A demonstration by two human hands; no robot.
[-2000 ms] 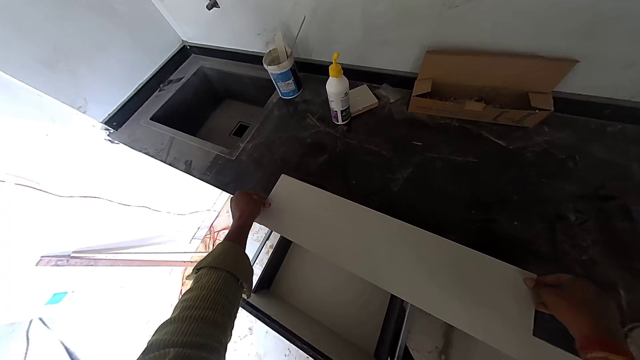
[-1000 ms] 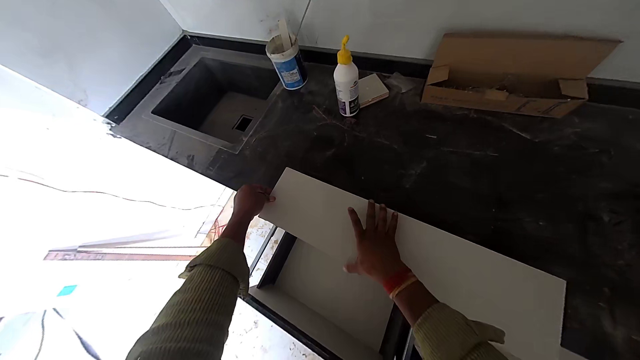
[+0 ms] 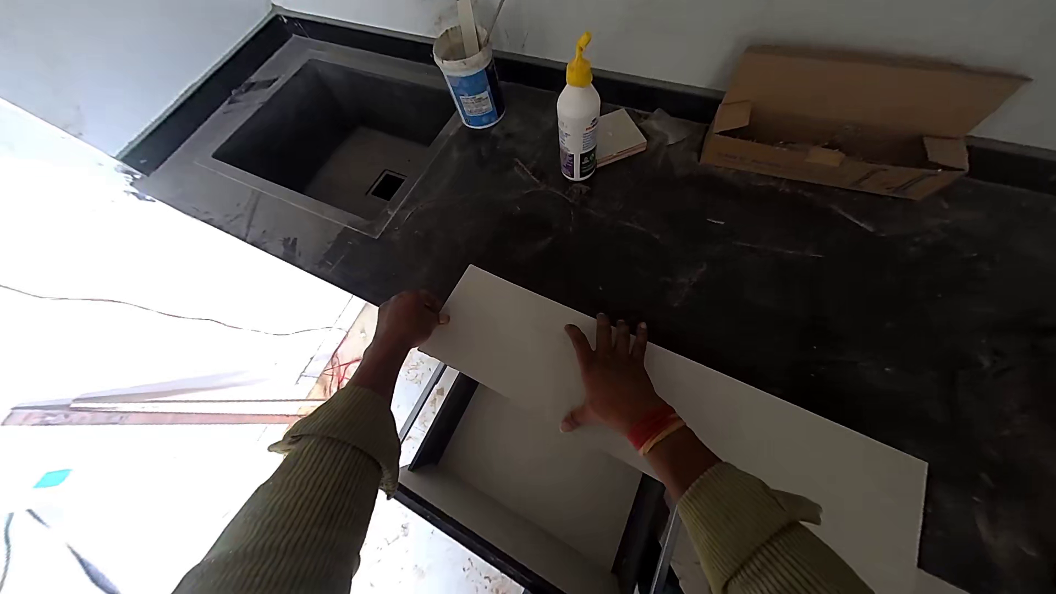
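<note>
A long white panel (image 3: pixel 742 421) lies slantwise over the front part of the dark stone countertop (image 3: pixel 792 305) and overhangs an open drawer (image 3: pixel 528 470) below. At the panel's left end, my left hand (image 3: pixel 408 320) grips the edge, thumb on top and the other fingers curled. My right hand (image 3: pixel 615 375) rests on the panel's upper face with its fingers spread, the thumb towards the near edge. The drawer has dark side rails and a pale bottom, partly hidden by the panel and my right arm.
Along the wall stand a blue-labelled tub (image 3: pixel 474 87) holding a flat stick, a white bottle with yellow nozzle (image 3: pixel 579 120), small stacked tiles or blocks (image 3: pixel 619 136) and an open cardboard box (image 3: pixel 825 165). A dark sink (image 3: pixel 355 165) is set in the counter's left part.
My right hand has left the panel's right end, where it was two seconds ago, and moved left onto its face. My left hand stays at the left end.
</note>
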